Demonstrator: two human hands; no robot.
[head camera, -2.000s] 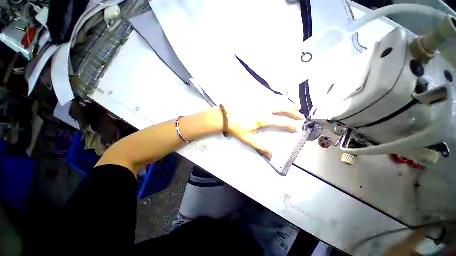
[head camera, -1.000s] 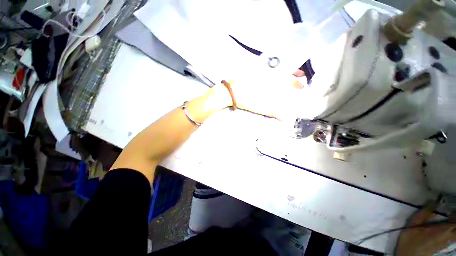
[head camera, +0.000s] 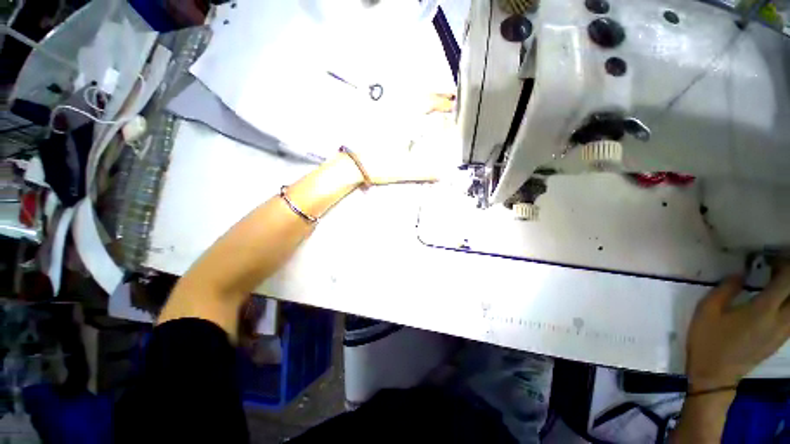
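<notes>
The white panel (head camera: 286, 61) lies on the table left of the needle, washed out by glare. A dark edging strip (head camera: 447, 39) runs up behind the machine head. My left hand (head camera: 403, 143) reaches over the panel close to the presser foot (head camera: 477, 186); glare hides most of it, and only some fingertips show behind the foot. Its grip cannot be told. The big white sewing machine head (head camera: 554, 95) stands at the right. My right hand (head camera: 736, 325) is at the far right, beside the base of the machine's right end, its fingertips partly hidden.
Red scissor loops (head camera: 663, 179) lie under the machine arm. A grey panel (head camera: 216, 117) lies behind my left forearm. White offcut strips (head camera: 93, 230) hang at the left. A blue crate (head camera: 299, 351) stands below the table. A printed scale (head camera: 563, 328) marks the front edge.
The view has swung right, showing more of the machine. My left hand has moved from in front of the foot to behind it. My right hand has come into fuller view at the right end.
</notes>
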